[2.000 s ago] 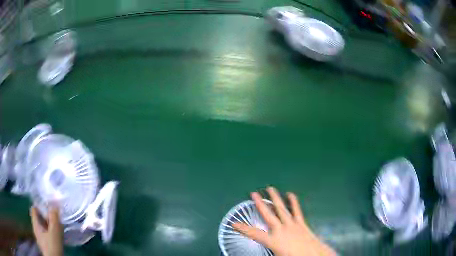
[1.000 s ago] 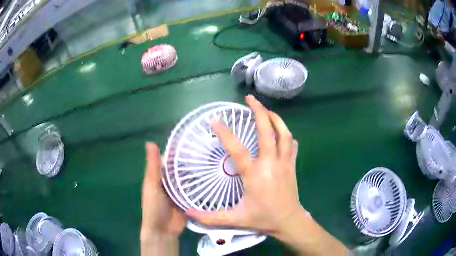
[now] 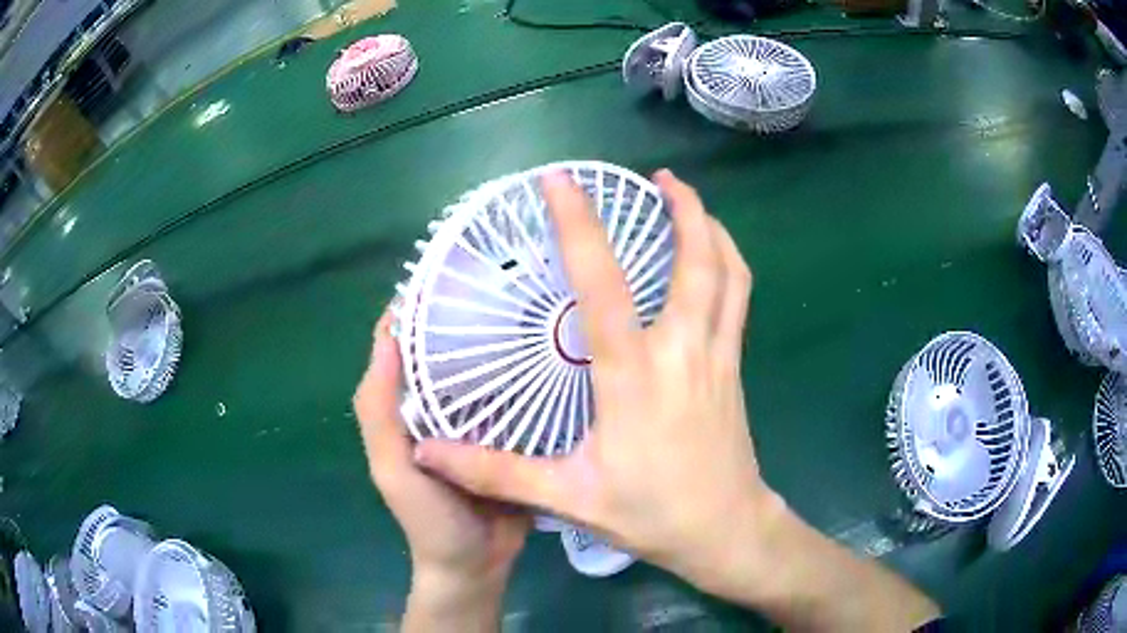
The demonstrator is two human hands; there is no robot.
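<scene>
A white clip fan (image 3: 494,309) is held up in the middle of the view, its ribbed front grille (image 3: 494,359) facing me. Pale blades show through the ribs, and the round centre has a reddish ring. My left hand (image 3: 433,495) holds the fan head from its left and lower side. My right hand (image 3: 667,396) is spread over the grille's right side, with fingers on the ribs and thumb at the lower rim. Part of the white clip (image 3: 596,552) shows below my hands; the rest is hidden.
An open-headed clip fan (image 3: 958,427) lies at the right, with more fans (image 3: 1088,297) beyond it. Several fans (image 3: 185,594) lie at the lower left, one (image 3: 143,340) at the left, one (image 3: 751,83) at the far side. A pink ribbed head (image 3: 372,72) lies at the far left.
Two seconds ago my hands were apart, left at a fan and right on a loose grille. Since one second ago, the held fan has tilted and sits higher in view; its clip is now mostly hidden.
</scene>
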